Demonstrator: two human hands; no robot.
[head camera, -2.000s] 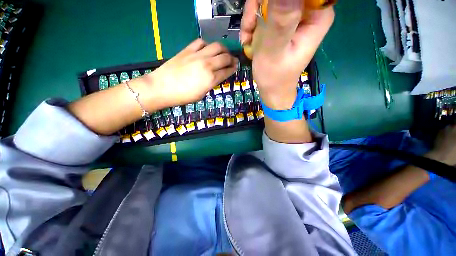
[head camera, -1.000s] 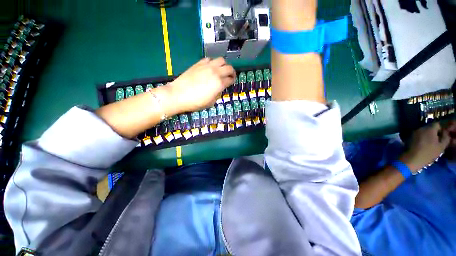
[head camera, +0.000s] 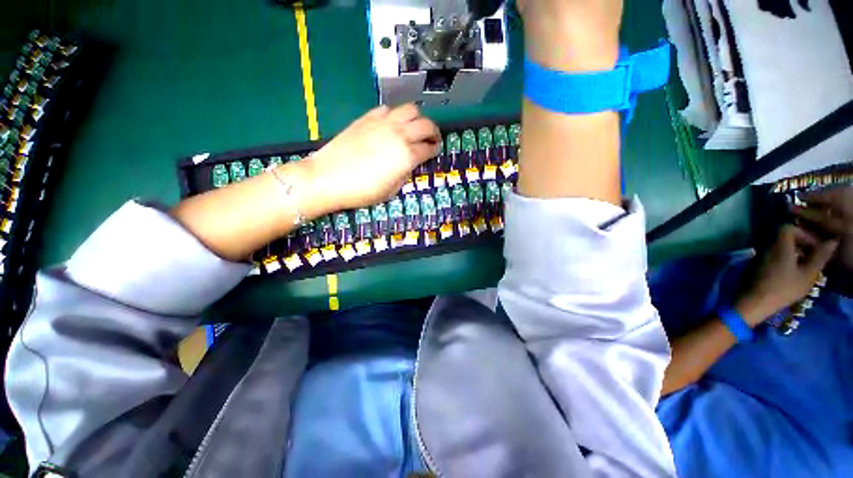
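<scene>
A long black tray (head camera: 196, 177) lies on the green mat with two rows of small modules, each with a green board (head camera: 469, 140) and an orange-and-white end. My left hand (head camera: 379, 149) rests over the upper row, fingertips bent down at the modules; whether it grips one is hidden. My right hand (head camera: 571, 7) is at the top edge, mostly cut off, with a blue band on its wrist. The orange tool does not show. A white-grey screw feeder (head camera: 440, 56) with a metal mechanism stands beyond the tray, left of my right hand.
Other loaded trays stand at the far left (head camera: 37, 140) and at the right edge (head camera: 814, 182). Pale sheets (head camera: 804, 84) are stacked at upper right. A coworker's hand (head camera: 795, 266) and blue sleeve are at right. A black strap or cable (head camera: 739, 187) crosses the right side.
My right hand, earlier holding an orange tool over the tray, has moved up toward the feeder and out past the top edge. My left hand stays at the upper row.
</scene>
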